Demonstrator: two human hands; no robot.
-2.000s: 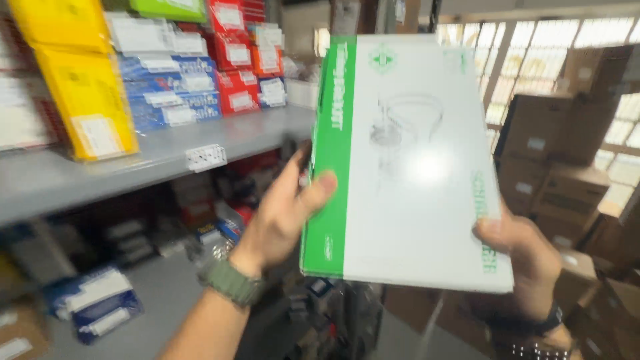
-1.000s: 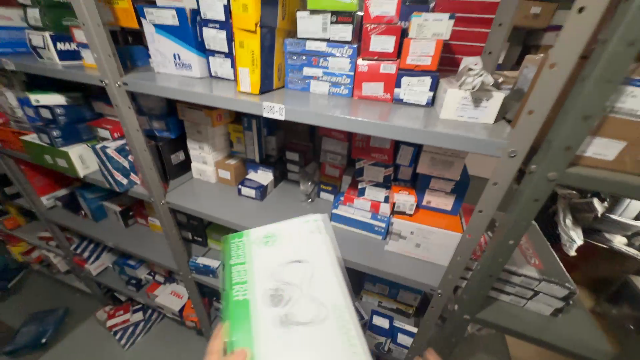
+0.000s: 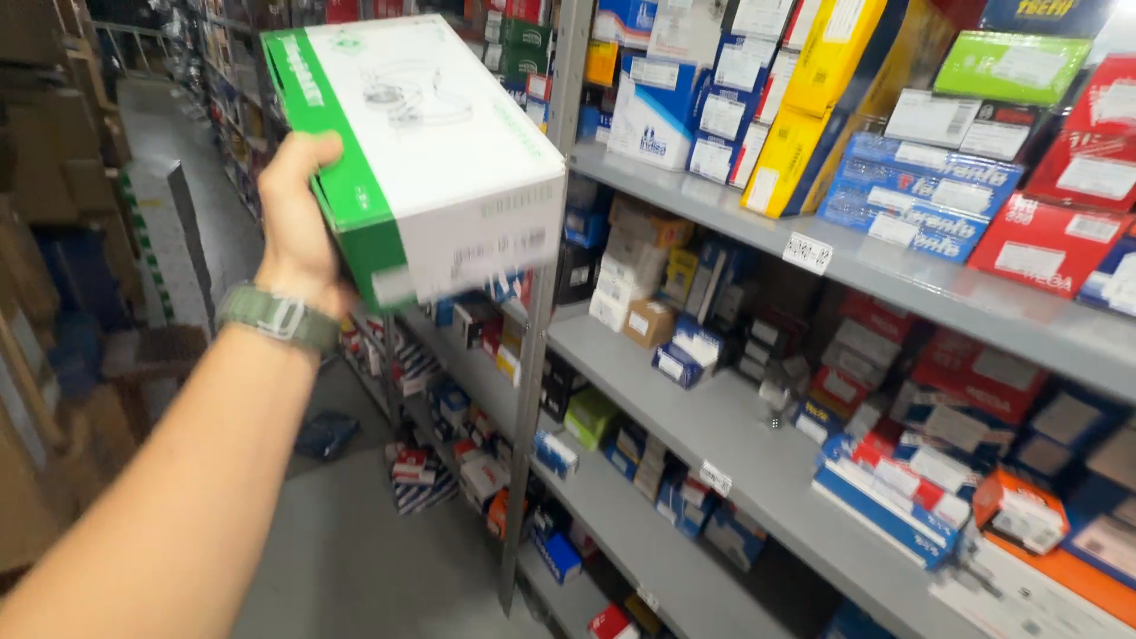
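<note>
A white and green cardboard box (image 3: 444, 115) is held up in the upper left of the head view. My left hand (image 3: 302, 213) grips it by its green side, the thumb on the top face and a green watch band around the wrist. The box is tilted, and its near end bears a printed label. It is in the air, left of a grey metal shelf post. My right hand is out of the frame.
Grey metal shelves (image 3: 674, 191) with many product boxes fill the right side. Yellow boxes (image 3: 803, 115) and blue boxes (image 3: 923, 191) stand on the upper shelf. An aisle floor (image 3: 373, 532) runs along the left, with cardboard boxes and a dark blue package (image 3: 327, 435) beside it.
Two seconds ago both my hands held the box; now only my left hand is seen on it. The view has swung strongly left along the aisle.
</note>
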